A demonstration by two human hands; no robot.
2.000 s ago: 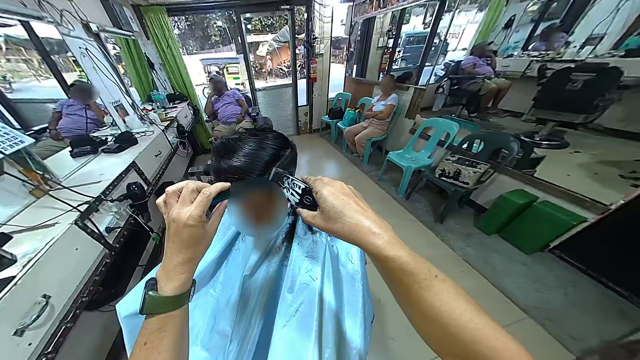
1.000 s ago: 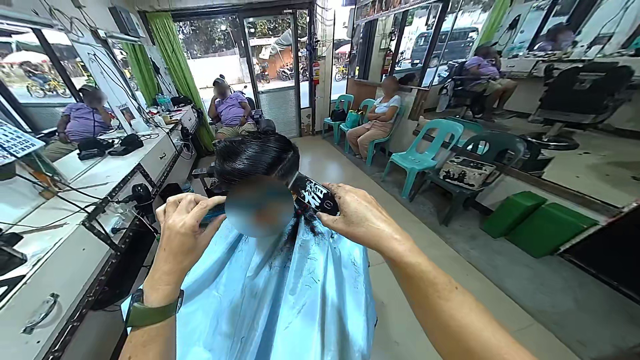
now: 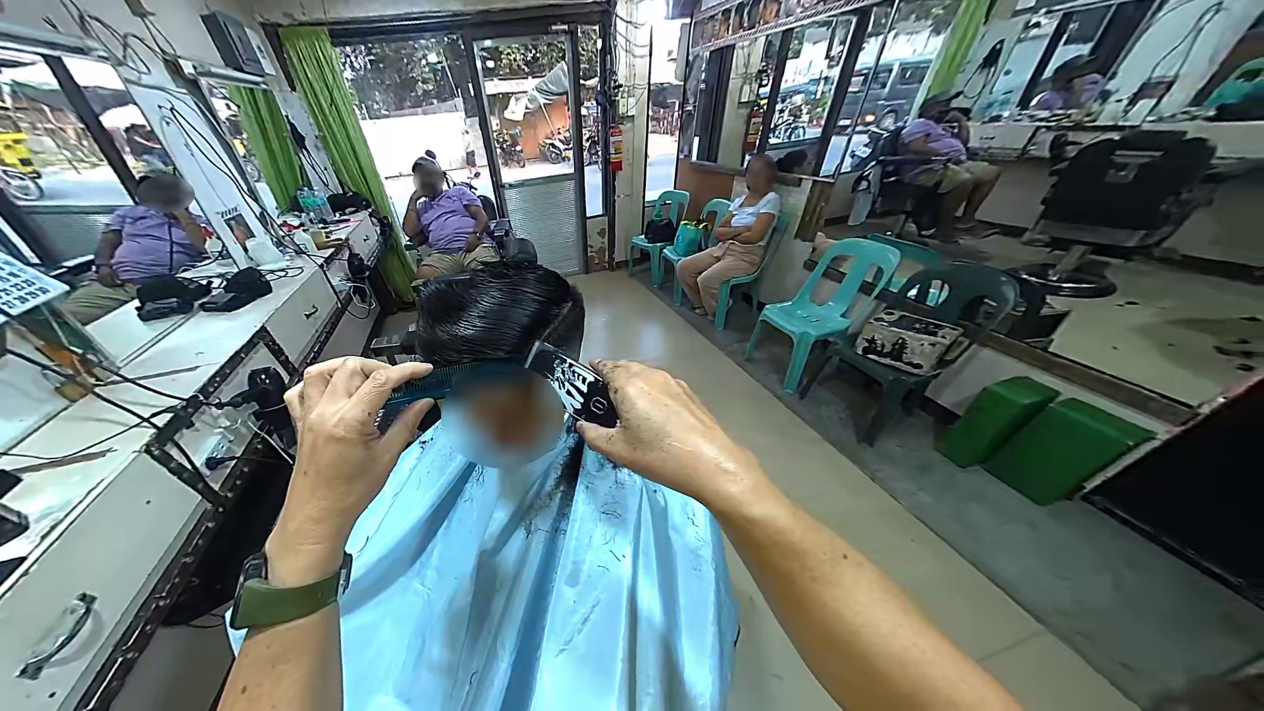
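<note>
A seated person with wet dark hair (image 3: 499, 311) is covered by a light blue barber's cape (image 3: 553, 592), with cut hair lying on it. My left hand (image 3: 355, 425) pinches a dark blue comb (image 3: 434, 383) between thumb and fingers, at the lower edge of the hair. In my right hand (image 3: 662, 425) is a black hair clipper (image 3: 573, 385) with white markings. Its head touches or nearly touches the hair on the right side, close to the comb's far end. The comb's tip and the clipper's blade are hard to make out.
On the left runs a white counter (image 3: 227, 331) with cables and black items below a mirror. Two people sit farther back, one near green curtains (image 3: 341, 138). Teal plastic chairs (image 3: 825, 306), a dark green chair with a bag (image 3: 908, 341), and green bins (image 3: 1066, 449) line the right wall.
Both hands stay at the hair with the comb and clipper. The clipper has moved up a little against the hair since one second ago, and the comb now lies across the hair's lower edge.
</note>
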